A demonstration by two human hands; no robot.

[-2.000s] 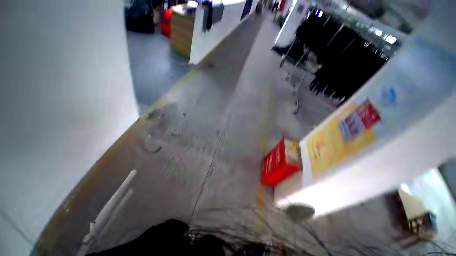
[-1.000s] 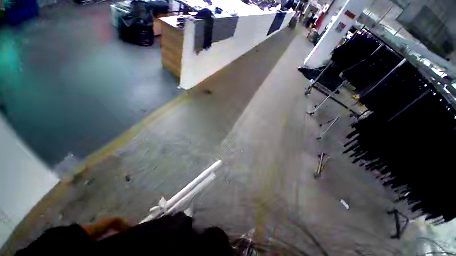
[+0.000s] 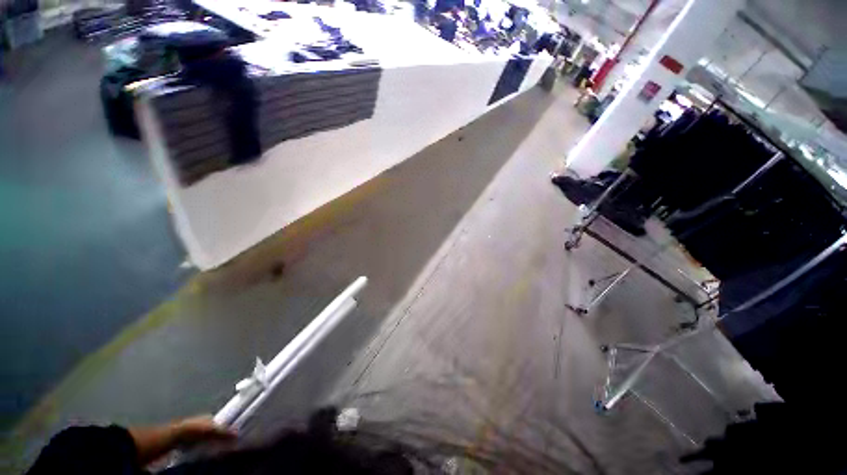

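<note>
Long thin white paper rolls (image 3: 297,345) slant up from the lower left, with a white tie (image 3: 253,375) knotted around them. My left hand (image 3: 190,433), bare below a black sleeve, is at their lower end and closed on them. The fingers are blurred and the lower ends of the rolls are hidden. A dark, blurred shape covers the bottom middle, with a small white spot (image 3: 347,419) at its edge. My right hand is not in view.
A long white table (image 3: 297,199) with grey and dark cloth (image 3: 316,107) over its side runs along the left. Wheeled racks (image 3: 641,267) of black garments (image 3: 789,223) stand on the right by a white pillar (image 3: 631,93). A grey aisle (image 3: 464,278) runs between.
The table and racks have come nearer, and the near wall and red box have passed out of view. The rolls stay low in front; my left hand now shows more clearly on them.
</note>
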